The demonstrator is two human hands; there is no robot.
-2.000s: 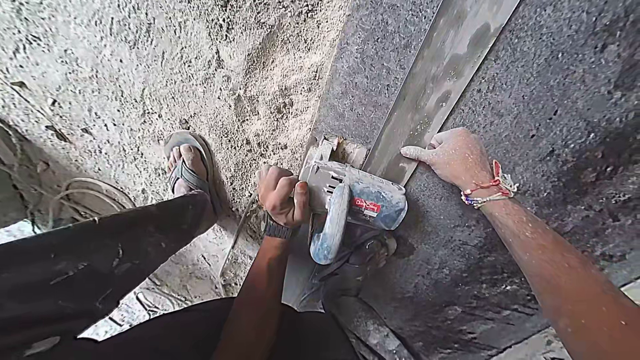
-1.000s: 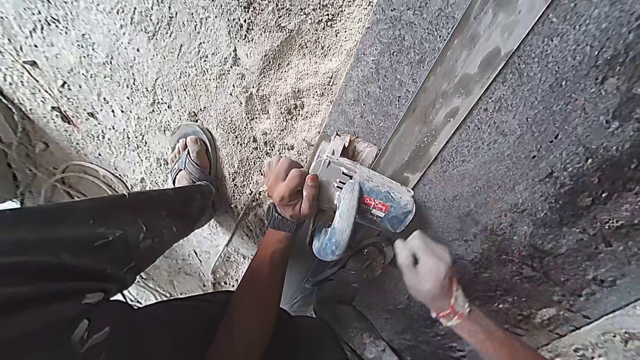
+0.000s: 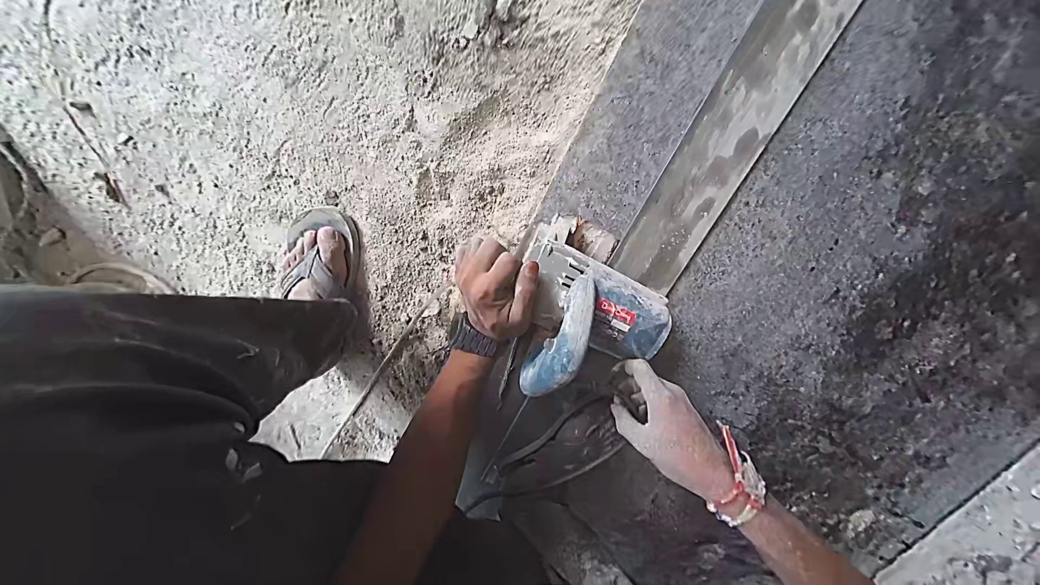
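A dusty blue handheld electric stone cutter (image 3: 630, 321) rests on a dark stone slab (image 3: 812, 244), at the near end of a flat metal straightedge (image 3: 723, 138). My left hand (image 3: 496, 288), with a dark watch at its wrist, is closed at the cutter's left side, its fingers curled by the base plate. Below the cutter's body, my right hand (image 3: 662, 422) is at a dark cable (image 3: 561, 443), thumb and fingers curved around part of it; how firmly it grips is not plain. The blade is hidden.
Pale dusty ground (image 3: 244, 122) lies left of the slab, with powder heaped along the edge. My sandalled foot (image 3: 325, 256) stands on it. A thin cord (image 3: 382, 366) runs beside my left forearm, and a coiled hose or cable (image 3: 118, 276) lies farther left.
My right hand has left the straightedge, where it pressed two seconds ago, and moved down to the dark cable below the cutter. My left hand has stayed at the cutter.
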